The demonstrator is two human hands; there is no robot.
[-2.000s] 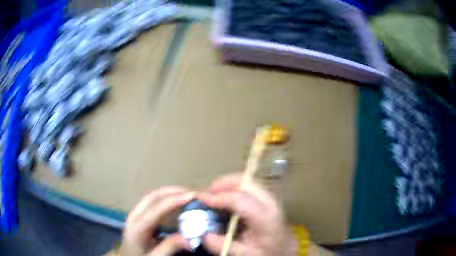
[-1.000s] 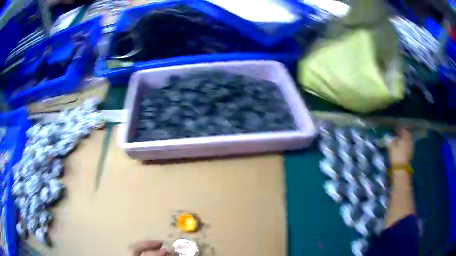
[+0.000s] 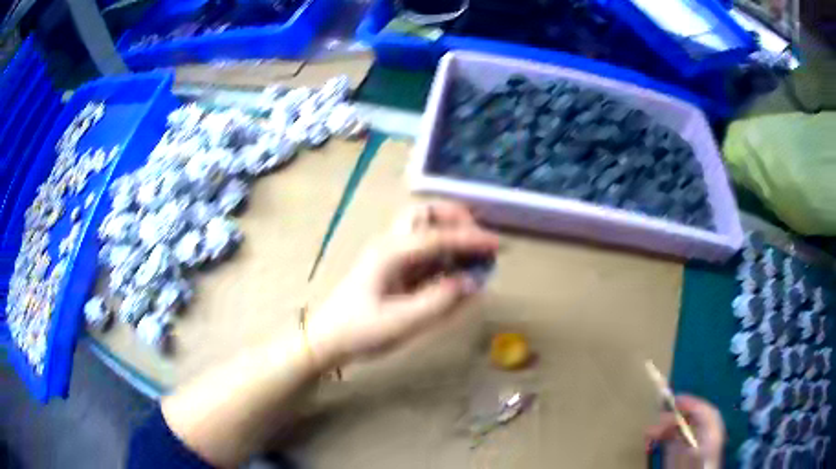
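Note:
My left hand [image 3: 403, 284] is over the middle of the cardboard, below the tub's front left corner. Its fingertips are closed on a small dark cup [image 3: 478, 271], blurred and partly hidden. My right hand [image 3: 689, 438] is at the lower right, cut off by the bottom edge, with a thin pale stick [image 3: 676, 408] held in its fingers, tip pointing up and left. An orange pot [image 3: 510, 350] and a clear dish [image 3: 510, 405] stand on the cardboard between the hands. The pink-lilac tub [image 3: 587, 216] holds many dark cups [image 3: 587, 142].
Pale sculpted pieces [image 3: 174, 215] are heaped at left, beside a blue tray [image 3: 69, 311] of small cream pieces. Finished assemblies [image 3: 775, 366] stand in rows at right on the green top. A yellow-green bag [image 3: 793, 169] lies right of the tub. Blue crates [image 3: 275, 37] are behind.
My right hand has come back from the far right rows to the lower right. My left hand has moved up from the bottom edge towards the tub. The camera view has turned left.

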